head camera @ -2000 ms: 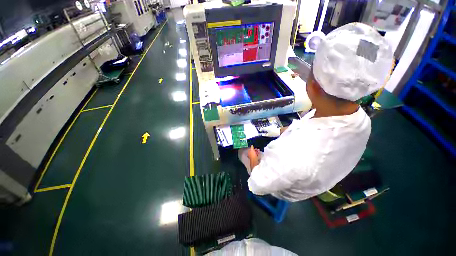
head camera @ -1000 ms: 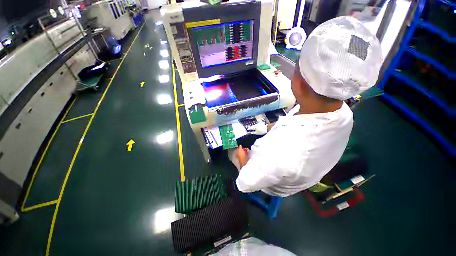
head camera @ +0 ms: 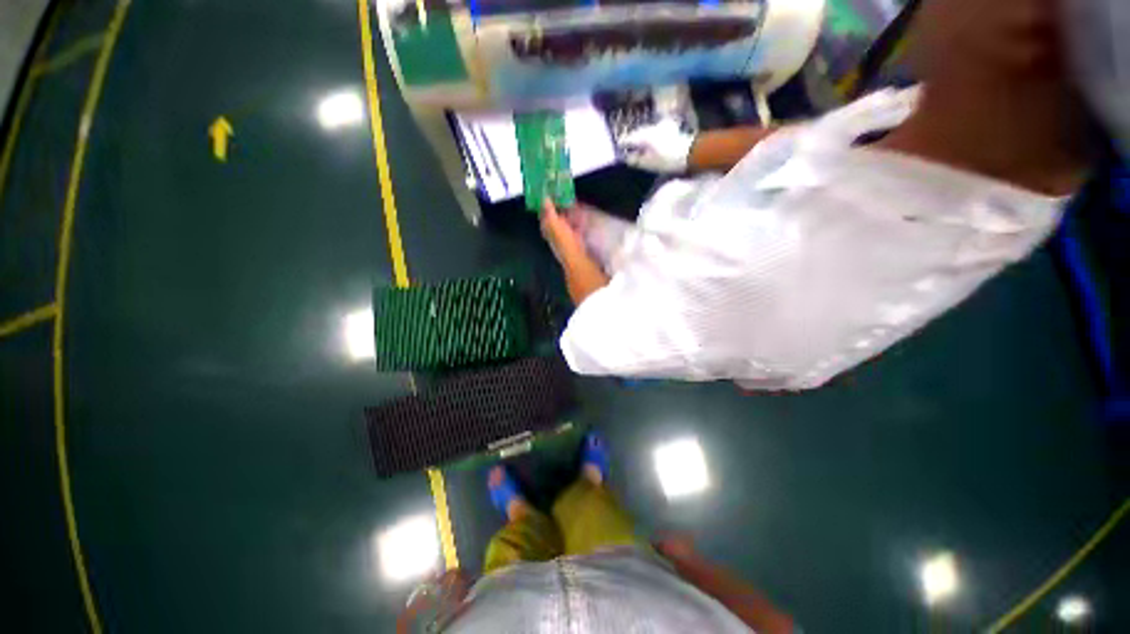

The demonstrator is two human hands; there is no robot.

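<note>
A black ribbed rack (head camera: 471, 415) lies on the floor in front of my feet. Beyond it stands a similar rack filled with upright green boards (head camera: 446, 325). My left hand (head camera: 434, 599) is blurred at the bottom edge, left of my white garment. My right hand (head camera: 679, 552) is a dark blur beside my right leg, with the forearm running to the bottom edge. Neither hand touches the racks, and their fingers cannot be made out.
A seated person in white (head camera: 793, 260) is at the right, one bare hand at a green circuit board (head camera: 545, 159), the other white-gloved on the front shelf of a cream machine (head camera: 496, 74). My blue shoes (head camera: 504, 489) are close behind the black rack. Yellow lines mark the green floor.
The view has tilted down, so the monitor is out of view. My legs, shoes and arms have come into view at the bottom. The racks appear higher in the picture.
</note>
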